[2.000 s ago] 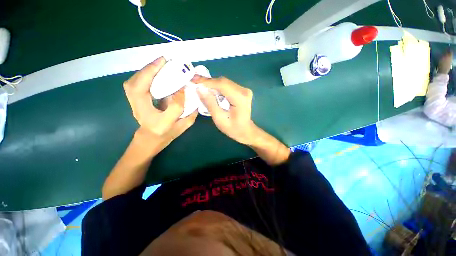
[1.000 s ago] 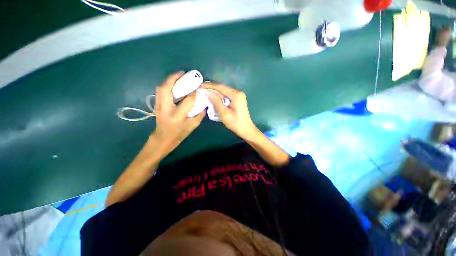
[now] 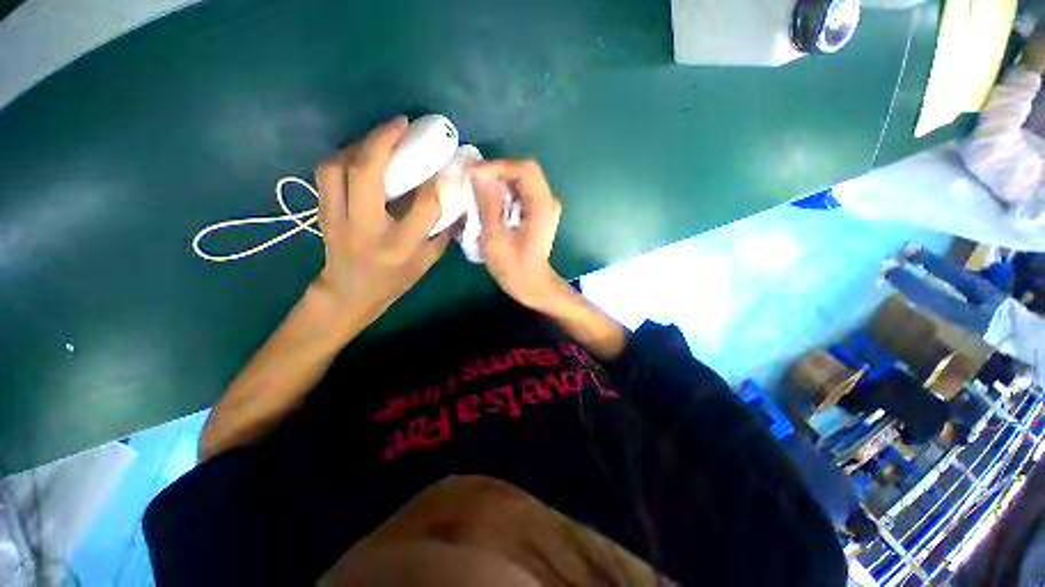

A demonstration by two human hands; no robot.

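Observation:
My left hand point(image 3: 372, 224) holds a smooth white rounded device point(image 3: 422, 154) with small dark marks at its upper end. A cream wrist strap point(image 3: 246, 235) loops out to the left of my left hand over the green bench. My right hand point(image 3: 518, 224) pinches a crumpled white wiping cloth point(image 3: 468, 218) against the device's right side. Both hands are close together. The fingers hide the lower part of the device, and whether a second device is held cannot be told.
The squarish whitish dispenser bottle point(image 3: 739, 32) with a round silver top stands at the upper right of the green bench point(image 3: 619, 149). Yellow sheets point(image 3: 965, 63) lie farther right. Another person's sleeve point(image 3: 1008, 138) shows at the right edge. The pale rail point(image 3: 69, 44) curves across the upper left.
The view has shifted, so the rail and bottle sit higher and the red cap is out of view. The strap now extends left of my left hand. Both hands still hold device and cloth together.

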